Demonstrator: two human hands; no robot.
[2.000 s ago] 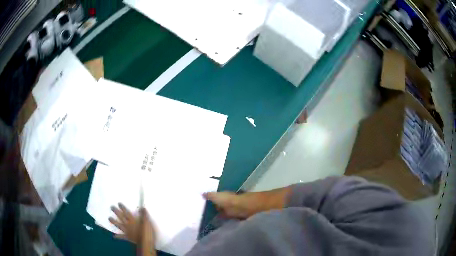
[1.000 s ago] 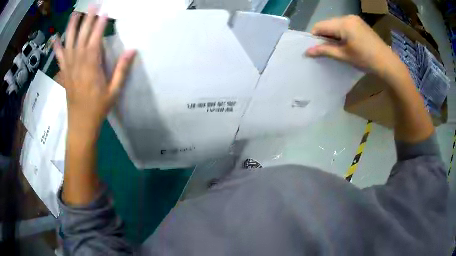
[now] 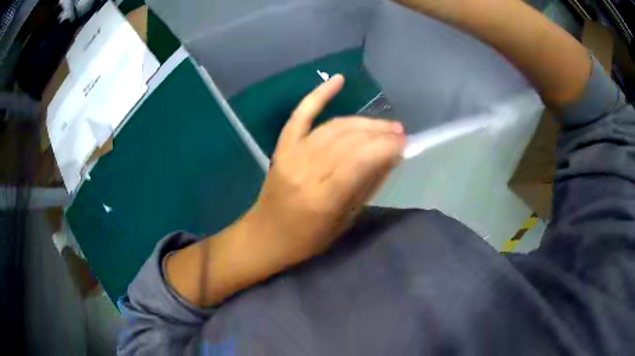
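The white box blank [image 3: 278,49] now stands as upright walls, shaded grey inside, at the top centre and right. Green table top shows between its walls. A narrow pale edge of it runs down on the left. My left hand [image 3: 327,167] is in front of it at the centre, thumb raised and apart, the other fingers bent together. Its fingertips are at the white edge of the right-hand panel; blur hides whether they grip it. My right forearm crosses the top right over the box, and the right hand is cut off by the top edge.
Flat printed blanks [image 3: 94,90] lie at the left on brown cardboard [image 3: 137,24]. White scraps lie on the green table [image 3: 174,160], one at its near left [image 3: 106,207]. Part of a brown carton [image 3: 536,167] and yellow-black floor tape [image 3: 521,235] show at the right.
The blank, flat on the table and then lifted in both hands, is now bent into standing walls. My left hand has moved right to the centre; my right hand has gone out over the top.
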